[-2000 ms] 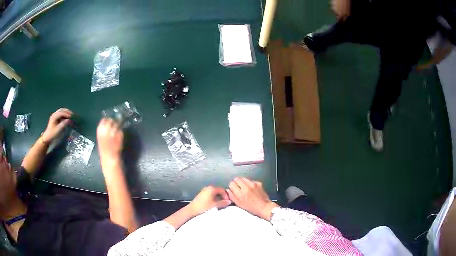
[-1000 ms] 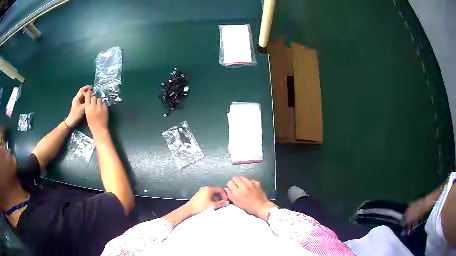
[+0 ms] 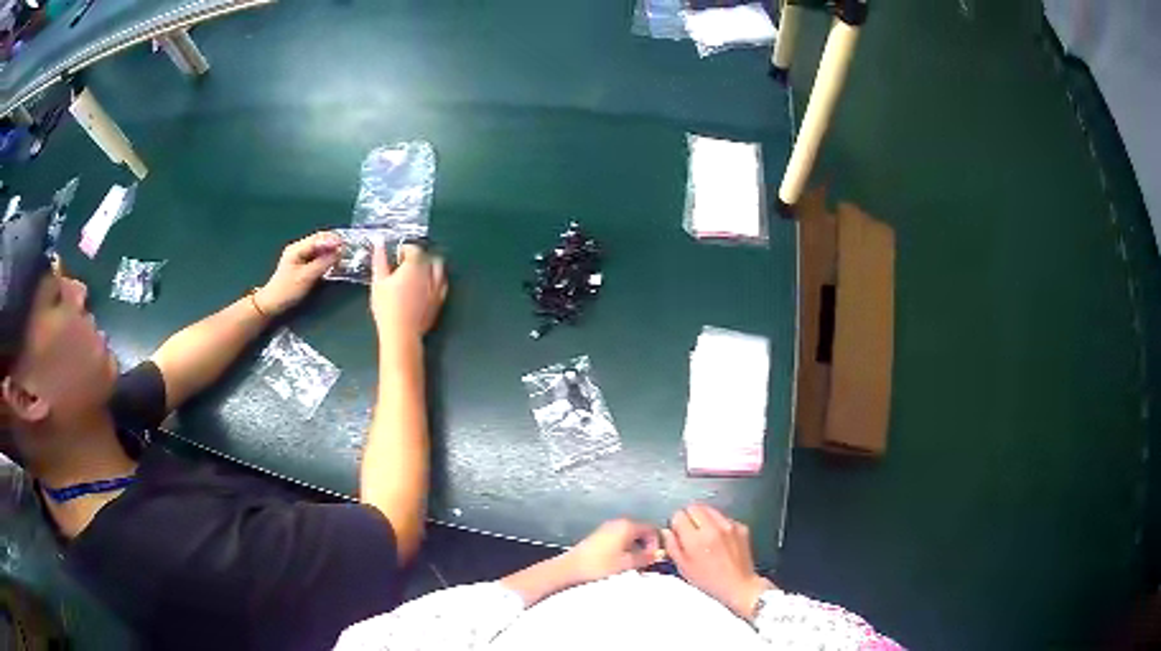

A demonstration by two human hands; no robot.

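Note:
My left hand (image 3: 618, 547) and my right hand (image 3: 713, 549) are close together at the bench's front edge, near my white clothing. Their fingertips nearly meet around a tiny dark and light piece, too small to make out. A clear plastic bag (image 3: 569, 413) with dark contents lies flat on the green bench ahead of my hands. A pile of black cables (image 3: 565, 277) lies behind it. A stack of white cards (image 3: 727, 404) with a pink-red lower edge lies near the right bench edge.
A co-worker in a black shirt (image 3: 242, 547) sits at left, both hands on a clear bag (image 3: 363, 254). Larger empty bags (image 3: 397, 185) lie behind. A second white stack (image 3: 726, 188) lies farther back, near a cream post (image 3: 821, 115). A carton (image 3: 858, 333) stands on the floor.
The view has shifted, so the bench things appear lower and farther right. The co-worker now holds a bag with both hands. The person at right has left the view. My hands stay together.

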